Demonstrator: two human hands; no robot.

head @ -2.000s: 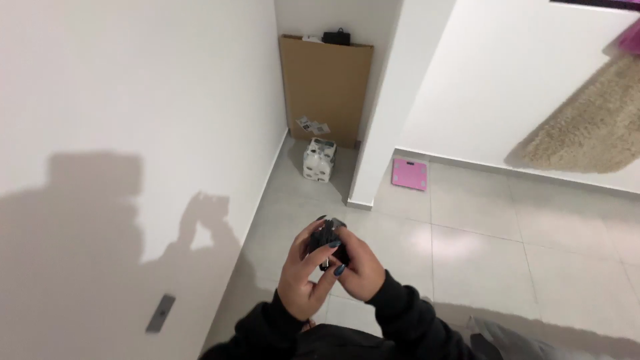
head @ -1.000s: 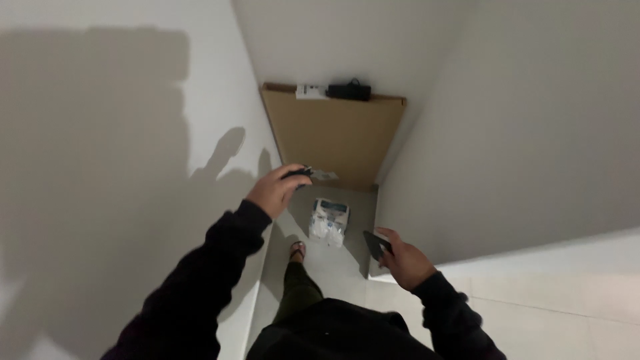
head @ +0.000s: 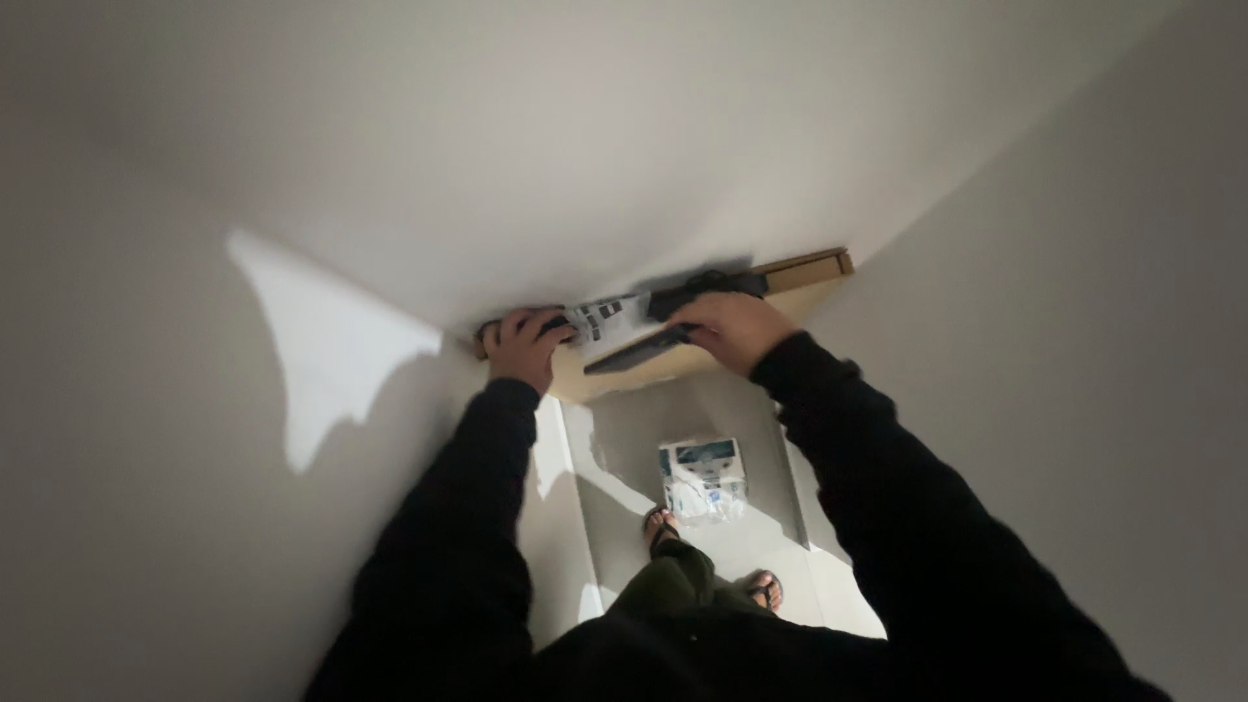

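My left hand (head: 527, 346) is at the left end of the top edge of a cardboard box (head: 809, 273), its fingers around a small dark object (head: 556, 324) that they mostly hide. My right hand (head: 733, 330) grips one end of a flat dark object (head: 634, 352), which slants down to the left in front of the box's top edge. Just behind my right hand, a black pouch or case (head: 673, 298) lies on that edge. Between my hands is a white printed packet or paper (head: 606, 324).
White walls close in on both sides and behind the box. On the floor below stands a plastic-wrapped white and blue package (head: 704, 478), just ahead of my sandalled feet (head: 662, 526).
The view has moved up close to the cardboard box. Both hands, apart in front of it a second ago, are now at its top edge, each with a dark object.
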